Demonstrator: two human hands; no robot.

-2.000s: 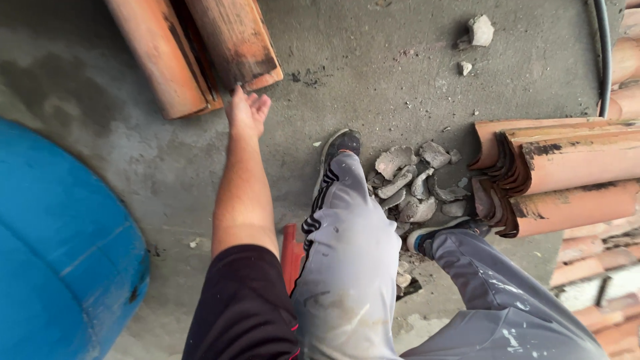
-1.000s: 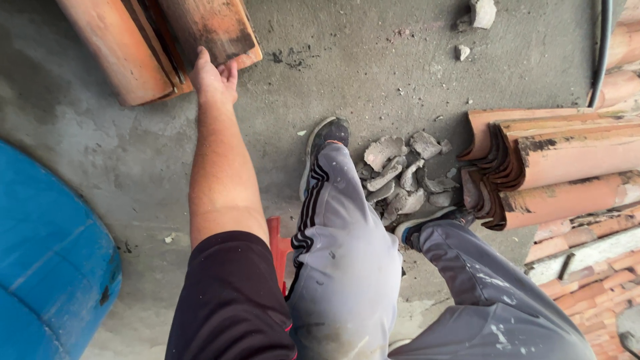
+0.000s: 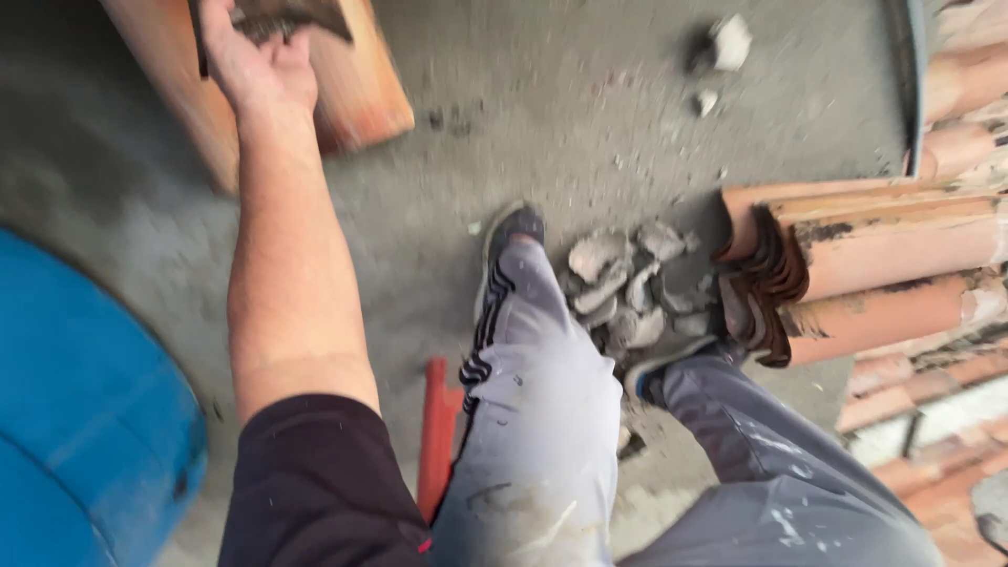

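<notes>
My left hand (image 3: 272, 67) reaches to the upper left, shut on the near end of a curved clay roof tile (image 3: 315, 12). The thumb is at the left of the tile's end and the fingers curl near its edge; the rest of that tile is cut off by the frame. Its dark, arched end stands above another orange clay tile (image 3: 358, 94) lying just beneath. Motion blur softens the hand and tiles. My right hand is out of view.
Overlapping clay tiles (image 3: 890, 236) lie at right, beside broken mortar pieces (image 3: 622, 291) near my feet. A blue rounded container (image 3: 87, 409) stands at left. A red object (image 3: 437, 441) lies by my leg. A grey pipe (image 3: 916, 87) and rubble chunks (image 3: 731, 41) are at upper right.
The gripped tile's end has tilted up off the tile beneath, showing its arched end. In the earlier frames it lay along the stack with my left hand at its edge.
</notes>
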